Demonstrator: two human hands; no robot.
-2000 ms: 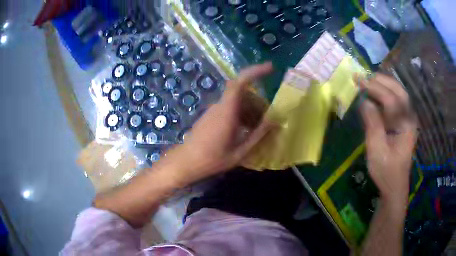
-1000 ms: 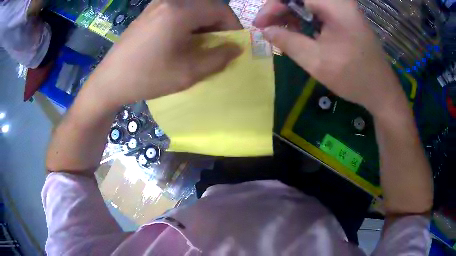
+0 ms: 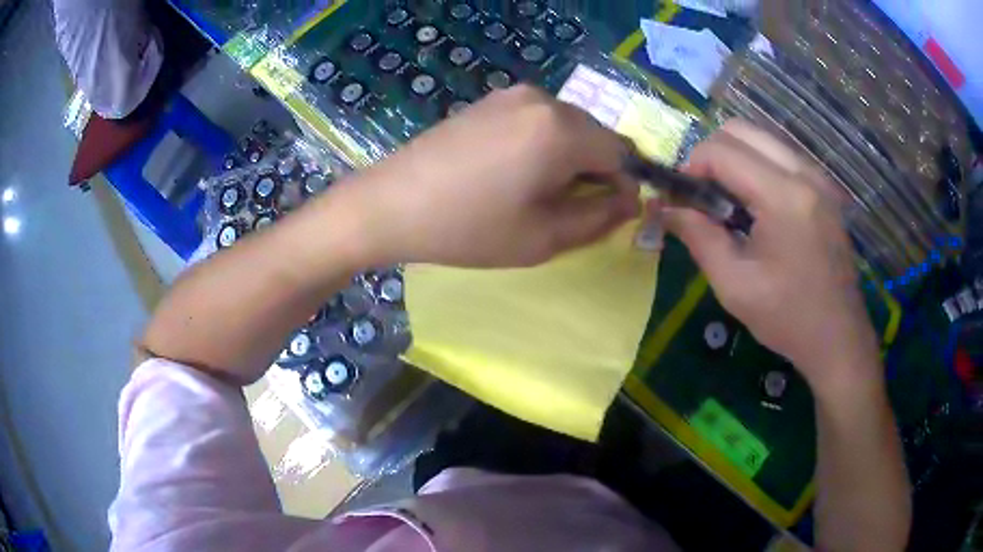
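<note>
A yellow paper hangs from my left hand, which pinches its upper part. My right hand is at the paper's upper right corner and holds a slim dark pen, tilted, its end near my left fingers. A small whitish label shows at my right fingertips; its writing is too blurred to read. A label sheet with white and red print lies behind my hands, with another yellow sheet beside it.
Clear trays with black round units lie at the left and at the back. Stacked ribbed trays stand at the back right. Two round units lie near the green label. A blue bin and another person's sleeve are at upper left.
The view has shifted, and both hands and the yellow paper sit lower in it. The paper is tilted more. The pen, held upright earlier, now lies across toward my left fingers.
</note>
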